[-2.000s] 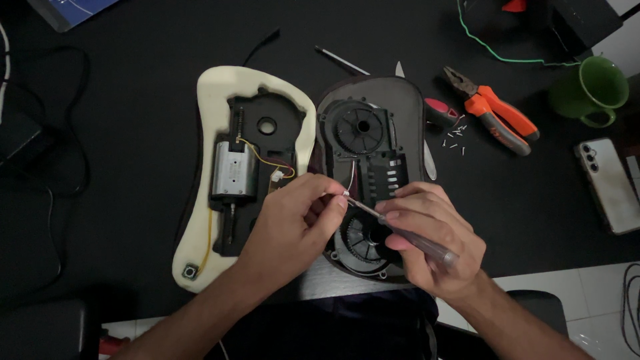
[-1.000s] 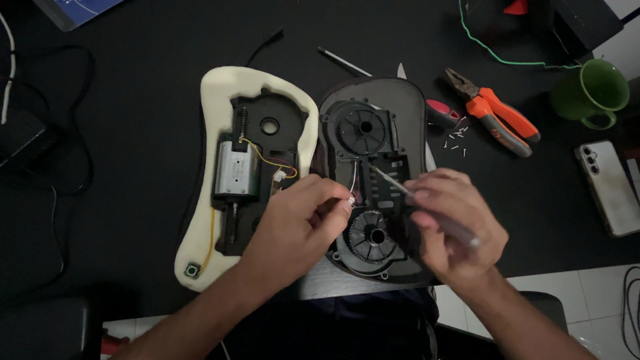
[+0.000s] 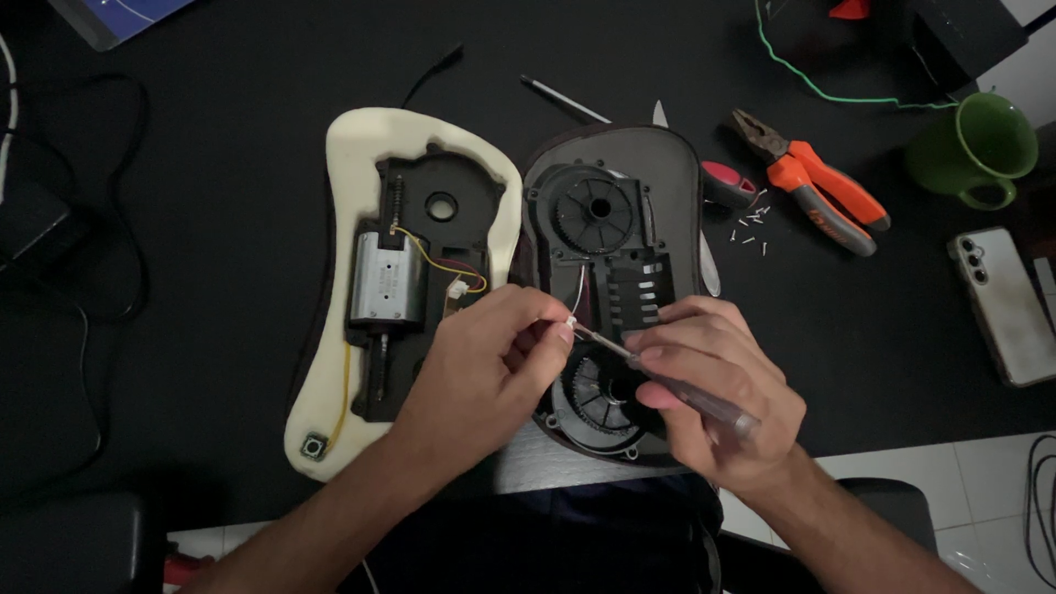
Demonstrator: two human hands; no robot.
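Note:
My left hand [image 3: 503, 363] pinches a small white wire connector [image 3: 571, 322] between thumb and forefinger. My right hand [image 3: 726, 379] grips a screwdriver with a translucent handle [image 3: 701, 400], its tip touching or very close to the connector. Beneath both hands lies the dark half of an opened massage-cushion-like device [image 3: 672, 165], with two round plastic gears, the upper gear [image 3: 596, 210] in full view and the lower gear [image 3: 606, 392] partly covered. At its left is the cream foam half [image 3: 379, 132], holding a silver electric motor [image 3: 388, 280], a white plug [image 3: 459, 288] and a small button board [image 3: 314, 445].
Right of the device are a red-and-black handle [image 3: 728, 183], several loose screws [image 3: 752, 219] and orange-handled combination pliers [image 3: 813, 186]. Farther right stand a green mug [image 3: 982, 148] and a phone [image 3: 1005, 305]. A metal rod [image 3: 565, 99] lies behind; black cables [image 3: 136, 206] run at left.
The screwdriver tip moved off the connector, up and right, one second ago, and is back at it now. My left hand has kept its pinch on the connector.

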